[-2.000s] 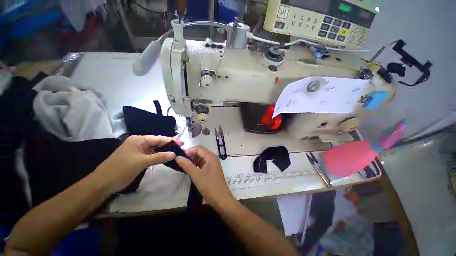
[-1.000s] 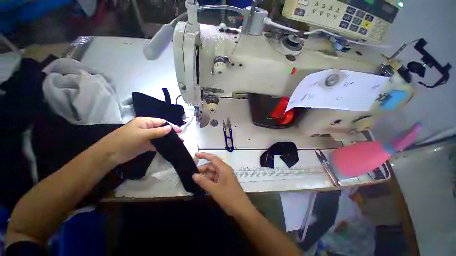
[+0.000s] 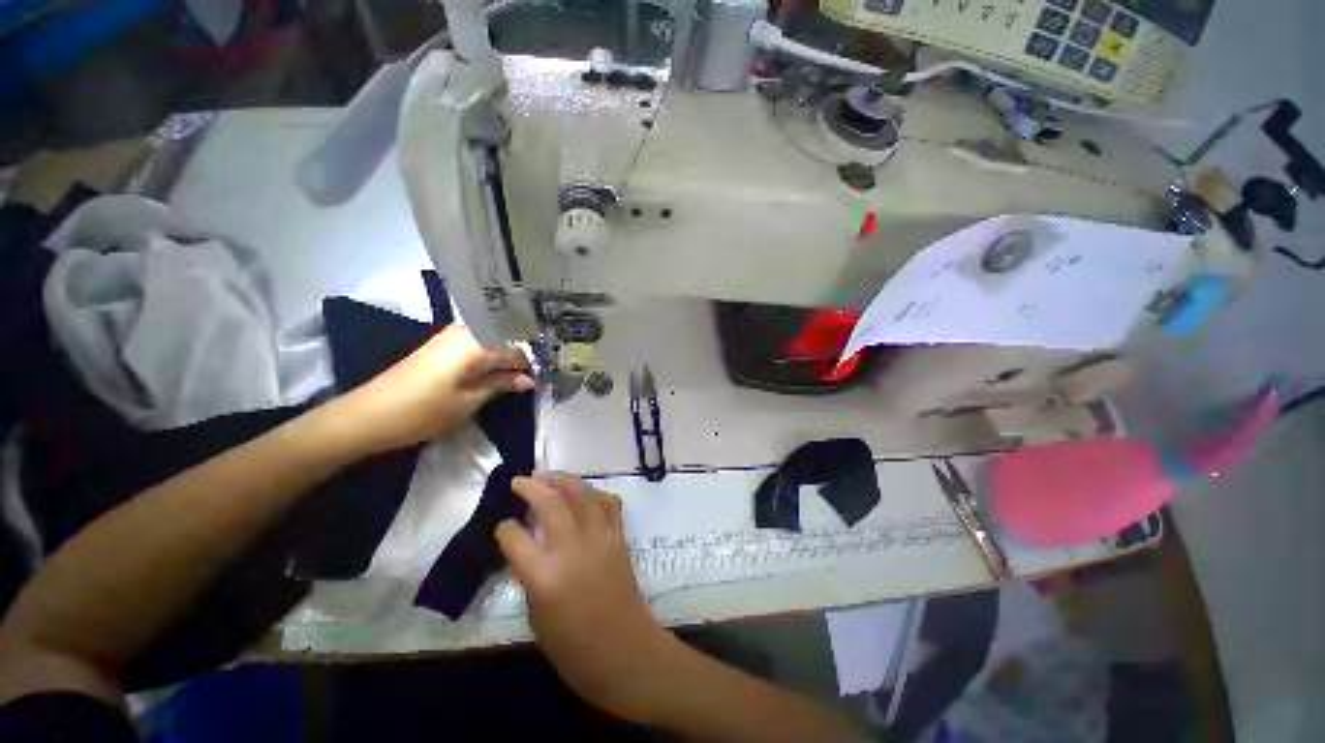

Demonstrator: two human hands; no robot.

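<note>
A black strip [image 3: 477, 555] lies on the machine bed, running from the presser foot area towards the table's front edge. My left hand [image 3: 454, 380] pinches its upper end beside the presser foot [image 3: 549, 375]; the fingertips partly hide that end. My right hand [image 3: 560, 530] rests on the strip's right edge with fingers bent; whether it grips the cloth is not clear. The black garment [image 3: 218, 472] with white lining [image 3: 175, 312] lies to the left, partly under my left forearm.
Thread snips [image 3: 648, 424] lie right of the needle. A curved black piece [image 3: 818, 483], metal tweezers or snips [image 3: 969, 518] and a pink cone-shaped object [image 3: 1083, 491] lie further right. The cream machine head [image 3: 698, 203] carries a white paper slip [image 3: 1017, 298]. The lamp [image 3: 363, 138] is at left.
The black strip, first bunched between both hands, was stretched out and now lies by the presser foot. My left hand moved up to the needle area. The view has come closer to the machine.
</note>
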